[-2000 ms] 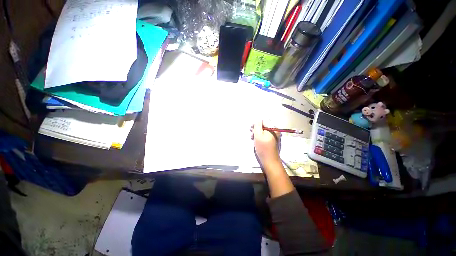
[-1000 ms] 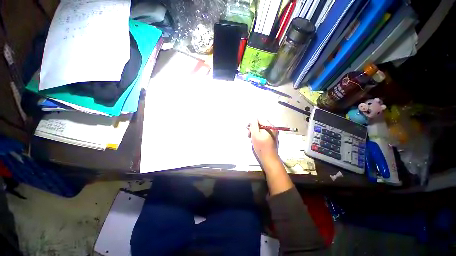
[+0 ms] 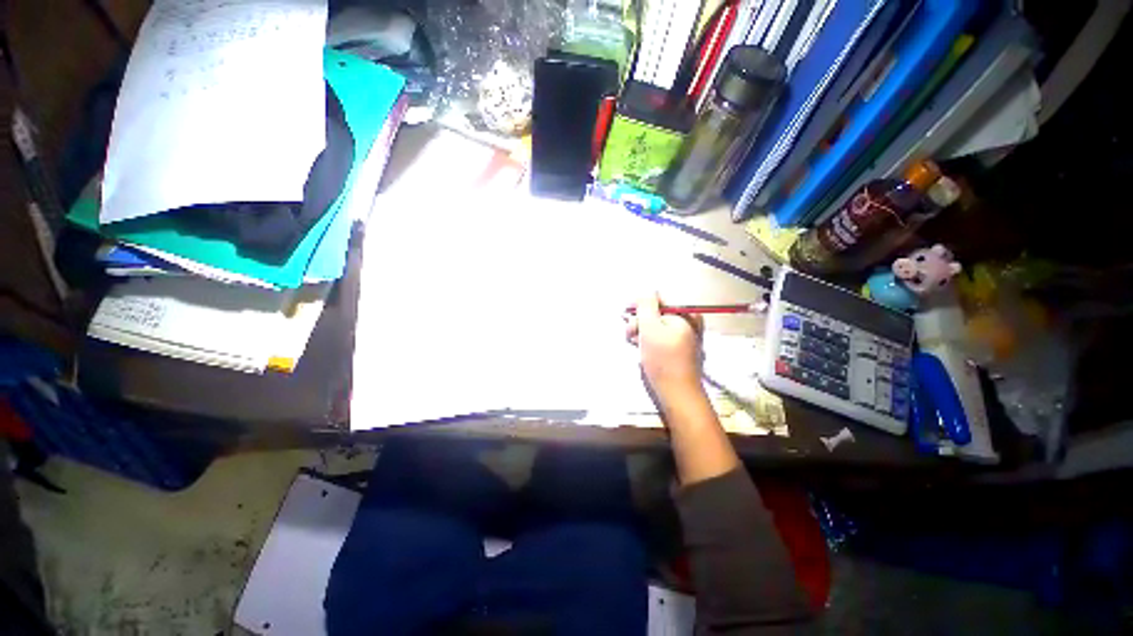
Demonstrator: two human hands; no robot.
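Observation:
My right hand [image 3: 668, 348] rests on the right part of the large white paper [image 3: 497, 298], shut on a thin dark-red pen [image 3: 721, 308]. The pen lies nearly level, its far end pointing right to the calculator's left edge. The paper glares so strongly that any writing on it is washed out. The light grey calculator [image 3: 842, 350] with dark keys lies right of my hand. My left hand is not in view.
A handwritten sheet [image 3: 218, 112] lies on a teal folder [image 3: 373, 99] at the left. Behind the paper stand a black box-like object [image 3: 565, 131], a dark bottle [image 3: 723, 137] and blue file folders [image 3: 870, 118]. Loose pens [image 3: 733, 267], a blue stapler [image 3: 941, 398] and a brown bottle [image 3: 864, 221] are at the right.
My right hand has shifted slightly right since a second ago, and the pen in it has turned to lie more level, its far end farther right.

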